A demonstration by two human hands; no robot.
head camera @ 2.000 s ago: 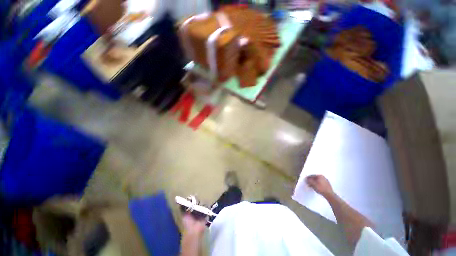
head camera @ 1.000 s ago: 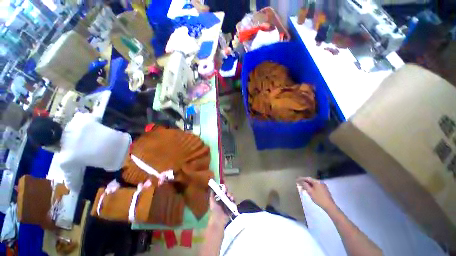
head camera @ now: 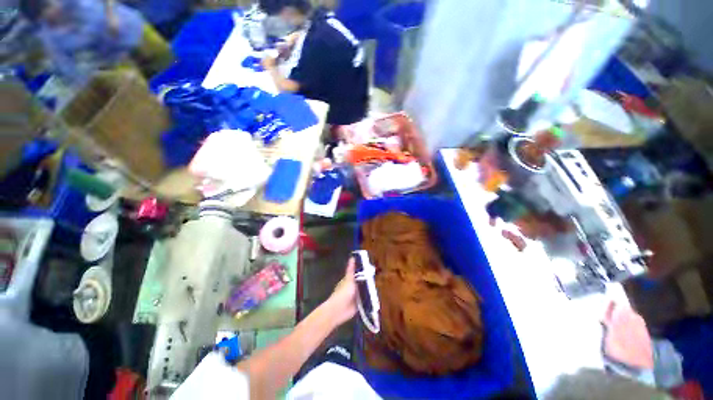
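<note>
My left hand (head camera: 344,295) is closed around a slim dark-and-white tool (head camera: 365,291), perhaps thread snips, with a white loop. It is held upright over the left edge of a blue bin (head camera: 498,344). The bin holds a heap of rust-brown cut pieces (head camera: 426,301). My right hand is not in view. Beyond the bin, an orange-red basket (head camera: 428,166) holds orange and white items.
A sewing machine (head camera: 195,273) and pink tape roll (head camera: 279,233) are at left. Behind them, a cardboard-covered table (head camera: 270,201) bears blue pieces and a blue rectangle (head camera: 283,180). A seated person (head camera: 332,66) works beyond. A white machine table (head camera: 500,293) stands right.
The view has moved forward to the brown-filled bin and basket. My left hand has risen with the tool, now over the bin's edge. My right hand and the white board have left the picture.
</note>
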